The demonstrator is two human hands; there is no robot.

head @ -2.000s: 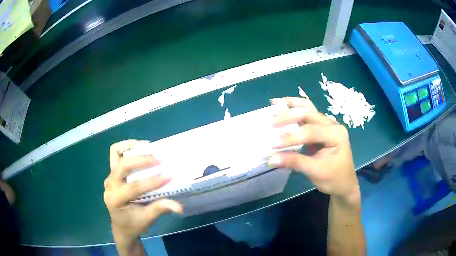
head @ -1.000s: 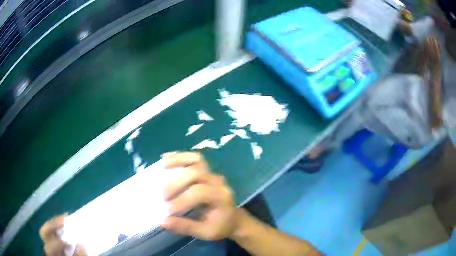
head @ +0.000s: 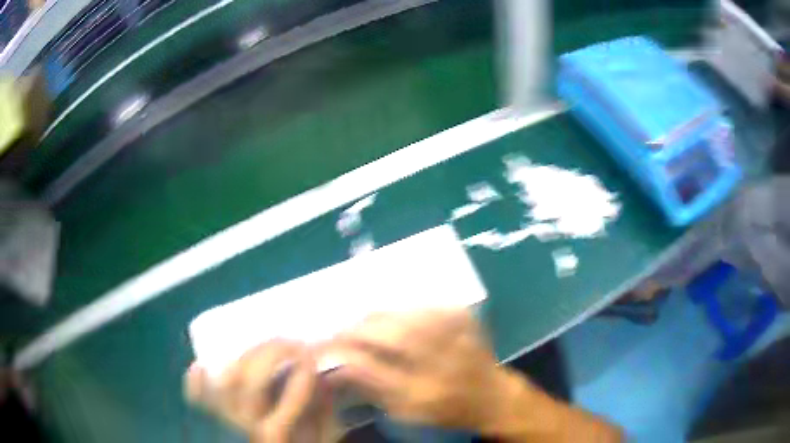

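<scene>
A white retail carton [head: 346,281] lies low in front of me on the green surface, its plain white panel facing up. My left hand [head: 268,389] is at its near left edge, fingers bent and blurred. My right hand [head: 424,368] is at the near edge, right of the middle, with its fingertips close to my left hand. Both hands touch the carton, but blur hides the exact hold. The carton's near side is mostly hidden behind the hands.
A heap of white scraps [head: 567,203] lies right of the carton, with several strays around it. A blue bench scale [head: 650,112] stands beyond. A white rail [head: 286,212] runs behind. Other cartons stand far left [head: 26,251] and far right [head: 745,52]. A blue stool [head: 732,307] is on the floor.
My hands have moved from the carton's two ends to near the middle of its near edge. More white scraps lie between carton and heap than two seconds ago. The camera view has swung.
</scene>
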